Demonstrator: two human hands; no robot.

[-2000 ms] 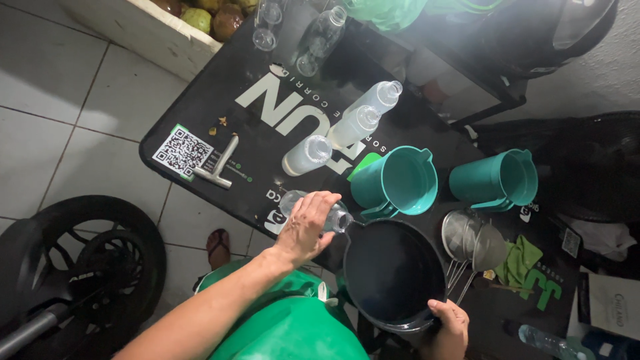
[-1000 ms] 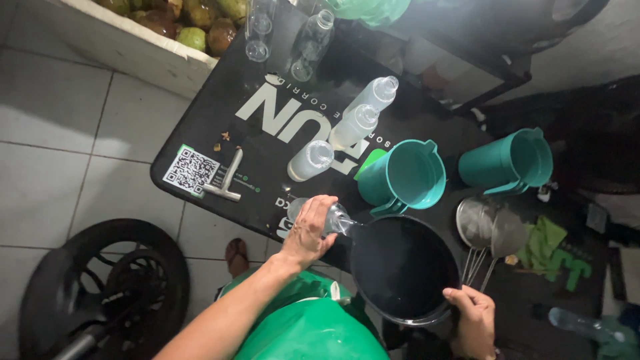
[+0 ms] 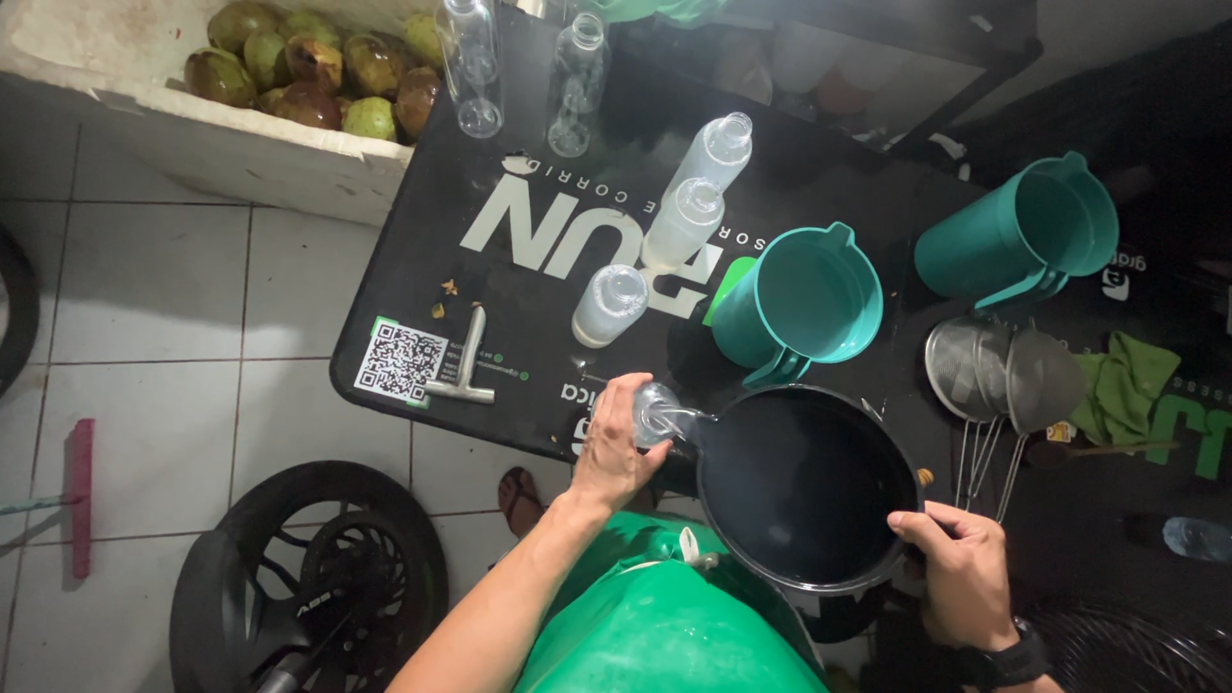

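My left hand point(image 3: 616, 443) is wrapped around a clear plastic bottle point(image 3: 656, 412), its mouth at the spout of a black pitcher point(image 3: 808, 491). Liquid runs from that spout into the bottle. My right hand point(image 3: 962, 568) grips the black pitcher on its right side; the handle is mostly hidden. Beyond my left hand stand a cloudy-filled bottle point(image 3: 610, 306) and two more, one point(image 3: 685, 226) partly before the other point(image 3: 720, 154). A teal pitcher point(image 3: 799, 298) stands just behind the black one, and a second teal pitcher point(image 3: 1015, 231) is farther right.
Metal strainers point(image 3: 972, 366) and a green cloth point(image 3: 1126, 385) lie at the right of the black table point(image 3: 539, 404). A T-shaped metal tool point(image 3: 470, 371) rests near its left corner. Clear bottles point(image 3: 576, 87) stand at the back, beside a foam box point(image 3: 241, 164) of green coconuts. A wheel point(image 3: 318, 577) is at lower left.
The view has shifted. Both hands keep their holds on the bottle and the black pitcher; no other plain change shows.
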